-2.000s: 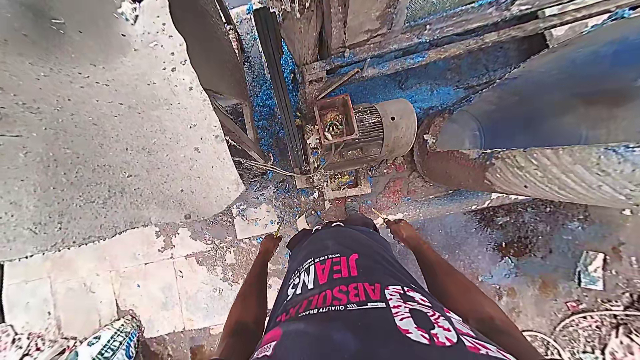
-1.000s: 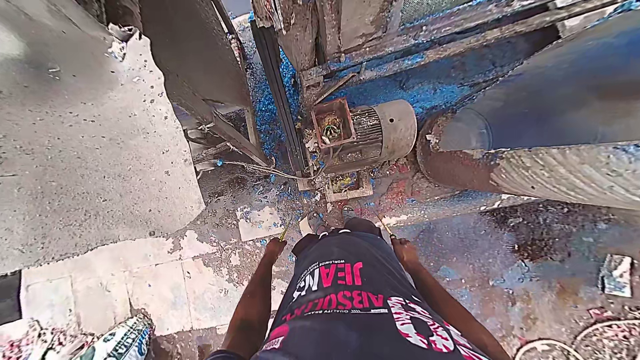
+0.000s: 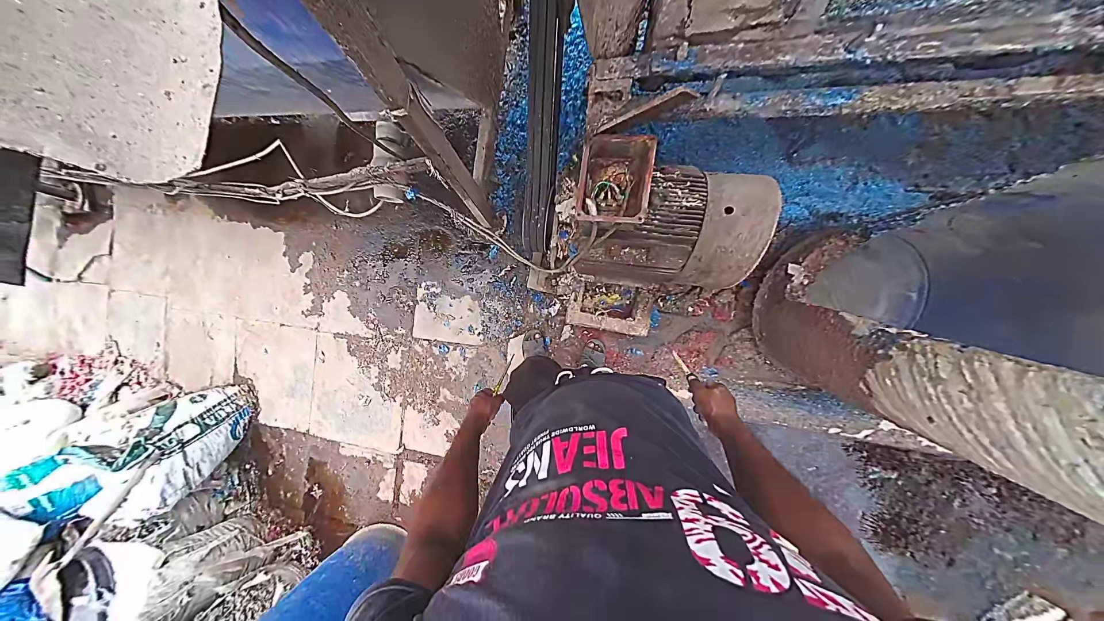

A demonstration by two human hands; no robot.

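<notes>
My left hand (image 3: 486,405) is closed around the yellow handle of a thin hand tool (image 3: 502,379), perhaps a screwdriver, beside my left hip. On the other side, my right hand (image 3: 714,402) grips a slim tool (image 3: 682,362) with a pale end pointing forward; its kind cannot be made out. In front of my feet lies an electric motor (image 3: 673,226) with a ribbed housing. Its square terminal box (image 3: 617,178) is uncovered, and wires show inside. A cable (image 3: 517,257) runs from the box area to the left. Neither hand touches the motor.
A large cylindrical drum (image 3: 819,345) stands right of the motor. Black belts (image 3: 543,129) run upward on its left. A bundle of cables (image 3: 293,185) crosses at the left below a metal sheet (image 3: 103,86). Filled sacks (image 3: 181,440) lie lower left, near a blue rounded object (image 3: 345,578).
The metal sheet at the left has moved out toward the upper left, uncovering cables and floor tiles. Both hands remain low at my sides with their tools.
</notes>
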